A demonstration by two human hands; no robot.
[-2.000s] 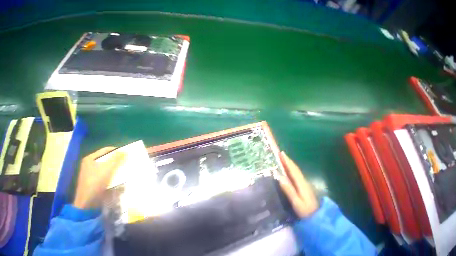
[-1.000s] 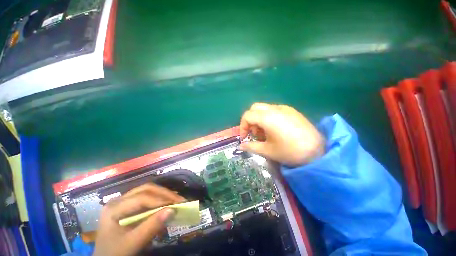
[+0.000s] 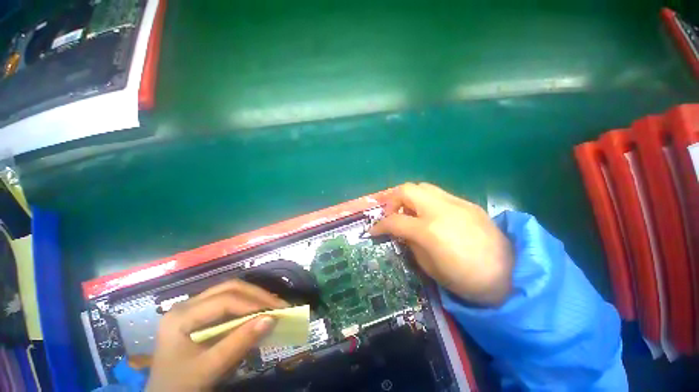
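An open laptop base [image 3: 306, 295] lies in front of me in a red carrier [image 3: 253, 236], its electronics facing up. The green motherboard [image 3: 360, 283] is at its right, beside the black fan [image 3: 287, 277]. My left hand [image 3: 211, 333] is over the laptop's left part and pinches a pale yellow release liner [image 3: 287, 325]. My right hand [image 3: 452, 237] is at the upper right corner, thumb and forefinger close together at the hinge area. Whether a small piece is between these fingertips cannot be told.
Another open laptop base [image 3: 73, 65] with a white sheet and red edge lies at the upper left. Several red carriers [image 3: 625, 222] stand at the right. A blue bin [image 3: 47, 268] with yellow liners is at the left edge. Another red-edged unit [image 3: 680, 34] is at the upper right.
Over two seconds, the view has shifted and my right hand has moved from the laptop's right edge to its upper corner. Since one second ago, it has moved slightly down and right.
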